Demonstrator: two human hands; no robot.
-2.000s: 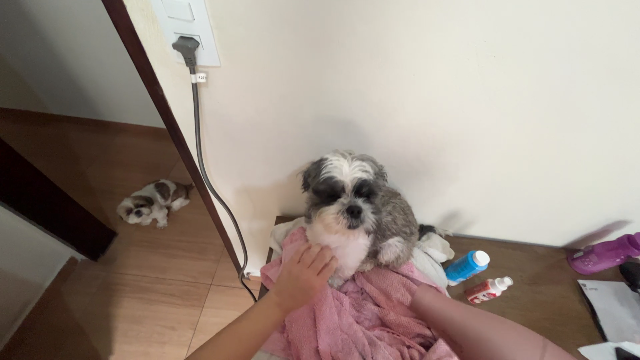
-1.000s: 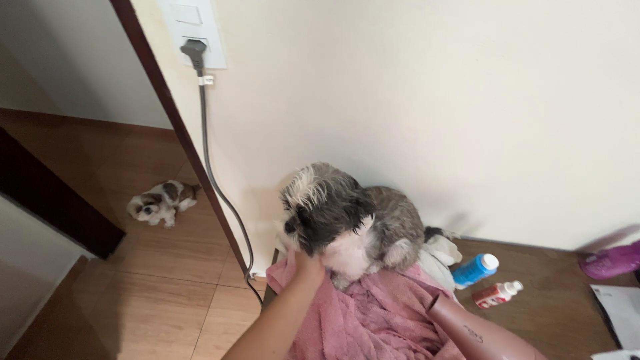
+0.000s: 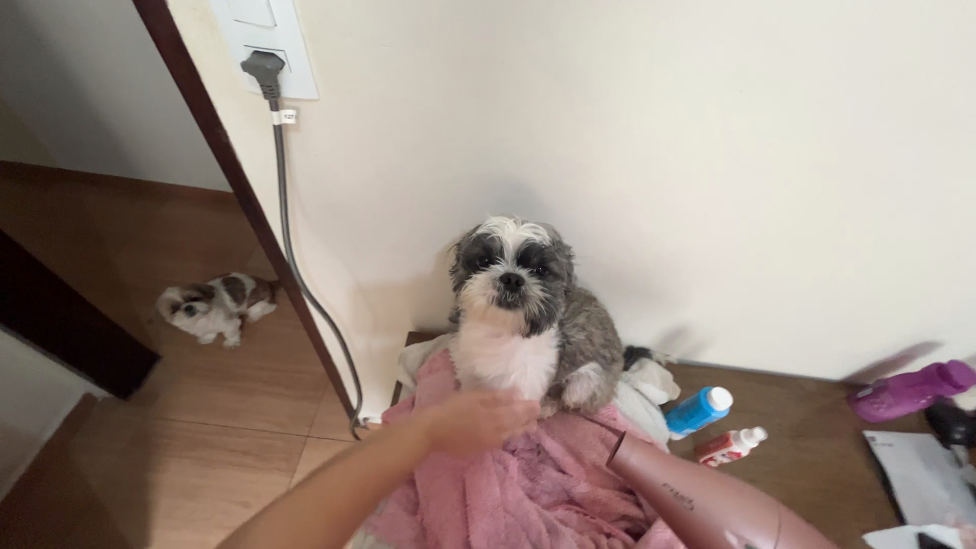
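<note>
A small grey and white dog (image 3: 507, 335) sits on a pink towel (image 3: 457, 496), facing the camera. My left hand (image 3: 484, 419), slightly blurred, is in front of the dog's lower chest with nothing visible in it; whether it touches the fur is unclear. At the lower right, a pink hair dryer (image 3: 709, 496) points its nozzle toward the towel and the dog. Its handle and my right hand are outside the view.
A wooden table holds a blue bottle (image 3: 699, 412), a small red and white bottle (image 3: 730, 447), a purple bottle (image 3: 907, 392) and papers (image 3: 919, 473). A grey power cord (image 3: 284, 206) hangs from a wall outlet (image 3: 267, 46). Another dog (image 3: 217, 306) lies on the floor at left.
The dog's head, turned left and down a second ago, now faces forward. My left hand has moved from under its head to lower in front of its chest.
</note>
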